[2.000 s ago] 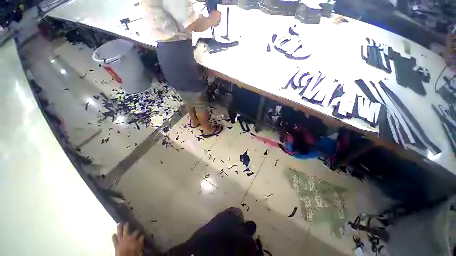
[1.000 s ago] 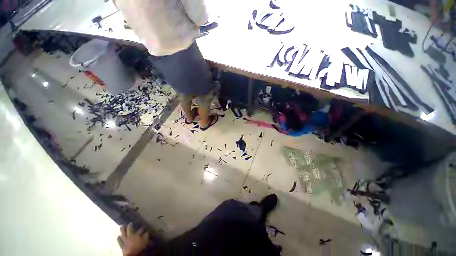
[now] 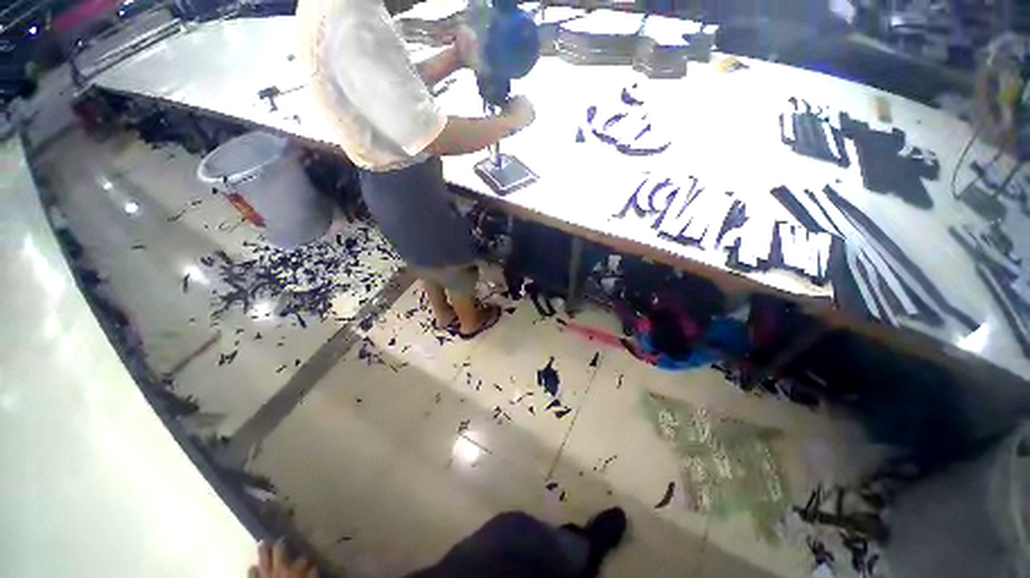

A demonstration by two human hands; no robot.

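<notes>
My left hand (image 3: 282, 561) is at the bottom left, cut off by the picture's edge. Its fingers are a little apart and rest on the edge of the white table (image 3: 102, 418) beside me; I see nothing in it. My right hand is not in view. Across the aisle, a person (image 3: 378, 102) stands at another long white cutting table (image 3: 723, 124). The person's hands are at an upright cutting machine (image 3: 508, 51) with a dark flat base on the table top.
Dark and pale cut fabric pieces (image 3: 689, 212) and stacked panels (image 3: 599, 36) lie on the far table. A white bucket (image 3: 265, 186) with a red-orange label stands in the aisle. Dark offcuts (image 3: 299, 277) and a green-beige sheet (image 3: 717, 457) lie on the tiled floor.
The other person has moved back from bending leftward and now holds the machine near the table's front edge. My left hand stays on the table edge, lower in the picture.
</notes>
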